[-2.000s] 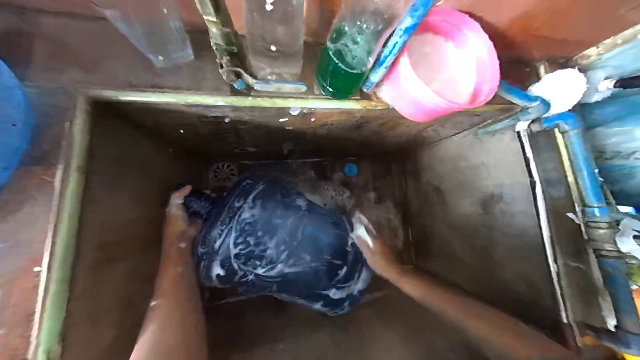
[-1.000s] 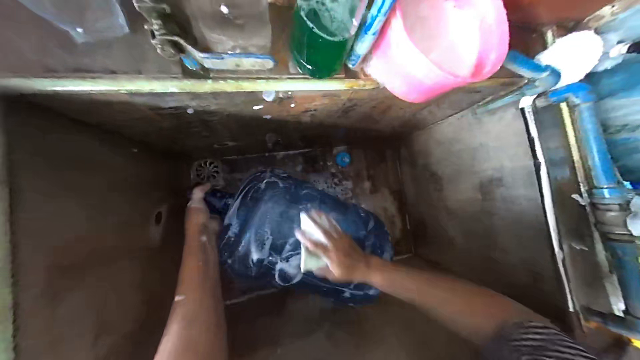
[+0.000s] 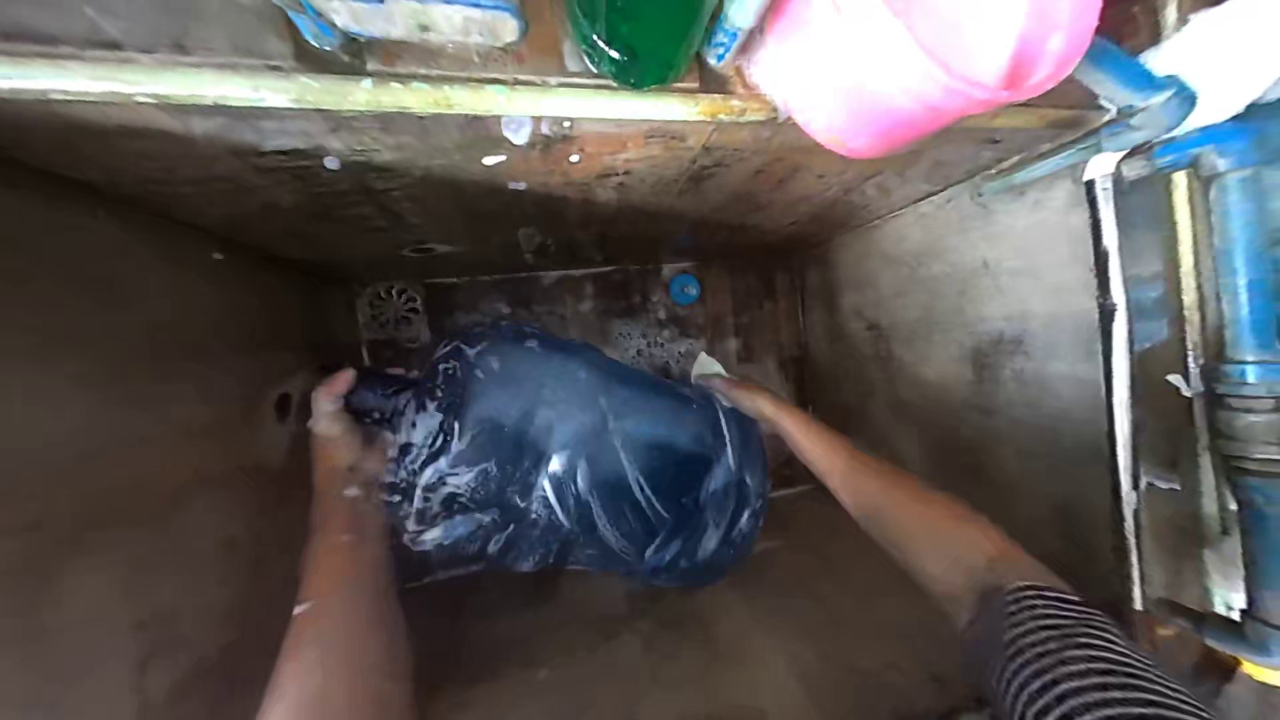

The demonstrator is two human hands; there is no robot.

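A large blue plastic water jug (image 3: 580, 460), streaked with white suds, lies on its side in a deep basin, its neck (image 3: 378, 398) to the left. My left hand (image 3: 338, 410) is closed around that neck. At the jug's upper right side is my right hand (image 3: 738, 394), holding a pale pad (image 3: 708, 366) against or close beside the jug; most of the pad is hidden by the fingers and the jug.
A round drain grate (image 3: 393, 312) and a blue cap (image 3: 685, 289) are on the basin floor. Along the far rim (image 3: 400, 94) stand a pink tub (image 3: 900, 70) and a container of green liquid (image 3: 640, 35). Blue pipes (image 3: 1245, 260) run down the right side.
My right hand with the pad has moved from the jug's upper face to its far right side. My left hand stays at the neck. The view has shifted closer over the basin.
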